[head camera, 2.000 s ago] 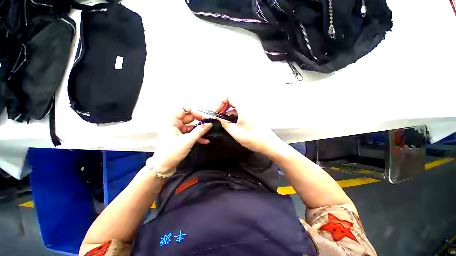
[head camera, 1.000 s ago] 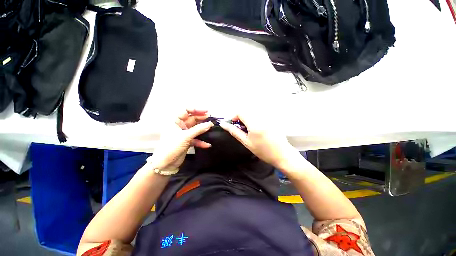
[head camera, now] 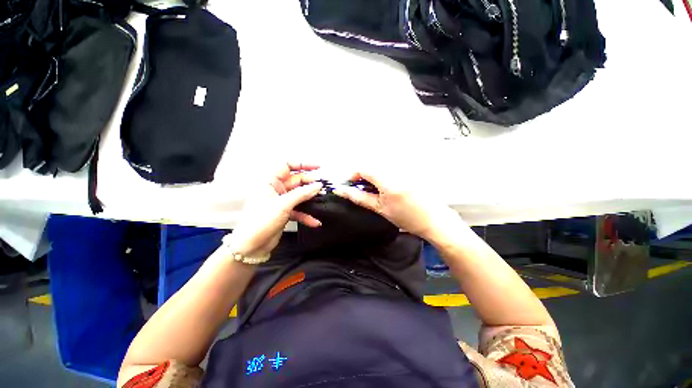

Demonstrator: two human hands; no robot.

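A bunched black bag piece [head camera: 341,220] hangs over the lap at the table's front edge. My left hand [head camera: 284,201] pinches its upper edge between thumb and fingers, with the other fingers spread. My right hand [head camera: 387,203] is beside it, closed on a small dark and metallic tool, apparently thread snips [head camera: 361,184], whose tip is close to the pinched edge. The tool is small and partly hidden by the fingers. Whether my right hand also grips the fabric cannot be told.
A flat black bag piece with a small white label [head camera: 182,129] lies at left on the white table [head camera: 334,106]. A pile of black pieces [head camera: 72,98] is at far left, zippered bag bodies [head camera: 501,83] at upper right. Blue bins [head camera: 95,303] stand beneath the table.
Compared with two seconds ago, my hands are slightly further apart, and the right one has turned and shifted right. The table items appear a little further right in view.
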